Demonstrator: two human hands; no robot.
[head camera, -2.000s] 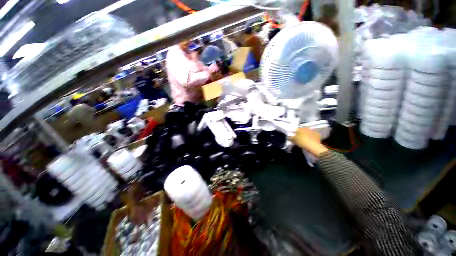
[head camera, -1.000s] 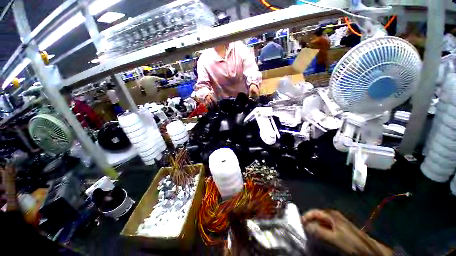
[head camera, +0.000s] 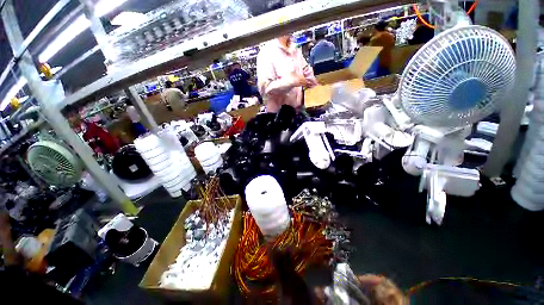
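Observation:
My right hand (head camera: 383, 291) is at the bottom edge, blurred and cut off. Its fingers are against a white and silvery part (head camera: 345, 285), which it appears to hold. A dark, blurred shape (head camera: 289, 275) in front of the wires may be my left hand; its fingers cannot be made out. Orange-red wire leads (head camera: 253, 259) lie in a bundle, with silvery metal ends (head camera: 316, 208) behind. A short stack of white round covers (head camera: 267, 205) stands by them. A carton (head camera: 232, 256) at left holds small white wired parts (head camera: 194, 262).
Black cups (head camera: 262, 140) are heaped behind, beside white bracket housings (head camera: 319, 146). A desk fan (head camera: 456, 77) and another white housing (head camera: 450, 181) stand at right. A shelf frame (head camera: 197, 50) crosses above. A person in pink (head camera: 280, 71) is opposite. A thin wire (head camera: 459, 279) lies at lower right.
My right hand reached towards the white housings, then came back to the front with a white part. It now sits lower in the picture. The camera view has turned and shifted.

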